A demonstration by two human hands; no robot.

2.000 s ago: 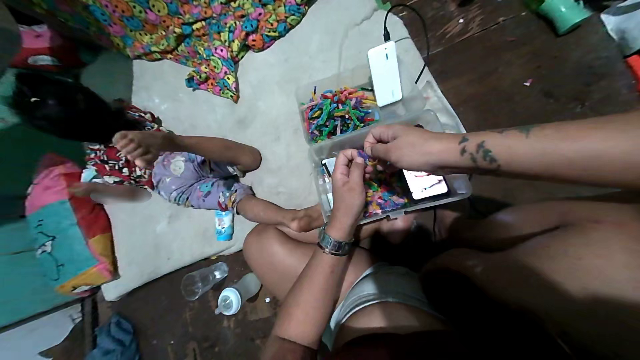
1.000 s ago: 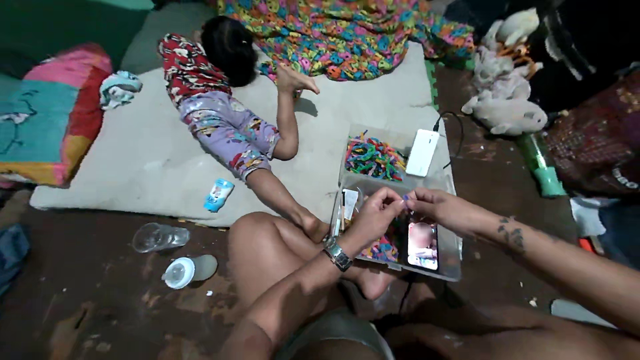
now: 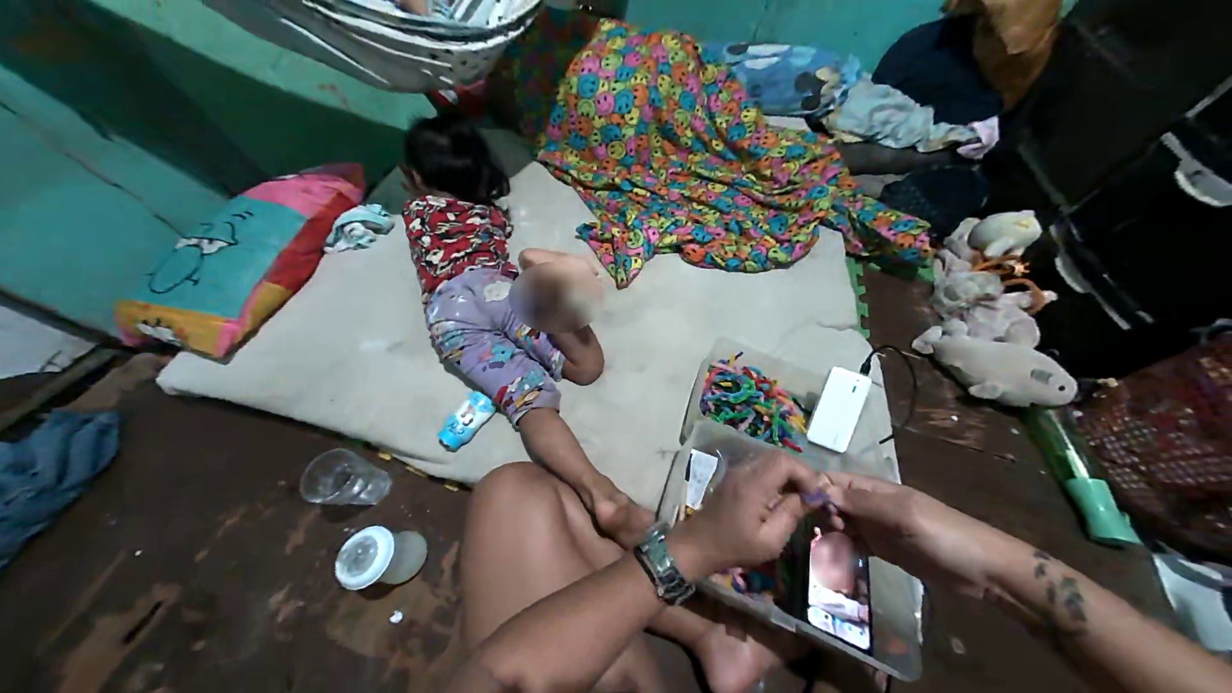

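My left hand [image 3: 756, 510], with a watch on its wrist, and my right hand [image 3: 881, 515] meet fingertip to fingertip over a clear plastic box [image 3: 890, 647]. Between them they pinch a small purple piece [image 3: 818, 498], mostly covered by the fingers. Below my hands a lit smartphone [image 3: 839, 587] lies in the box at its right side. More small coloured pieces [image 3: 749, 581] show in the box beneath my left wrist. Behind, the box's other section holds a heap of multicoloured twisted pieces [image 3: 751, 399]. A white power bank [image 3: 839, 409] with a black cable rests beside that heap.
Another person [image 3: 491, 308] lies on a pale mattress [image 3: 385, 356], one foot close to my leg. A clear cup [image 3: 345, 478] and a lidded container [image 3: 380, 558] are on the wooden floor at left. Stuffed toys [image 3: 1001, 361] and a green bottle [image 3: 1097, 505] lie at right.
The view has turned and shifted considerably. My hands stay together over the box with the purple piece. The other person's raised leg and foot have changed position.
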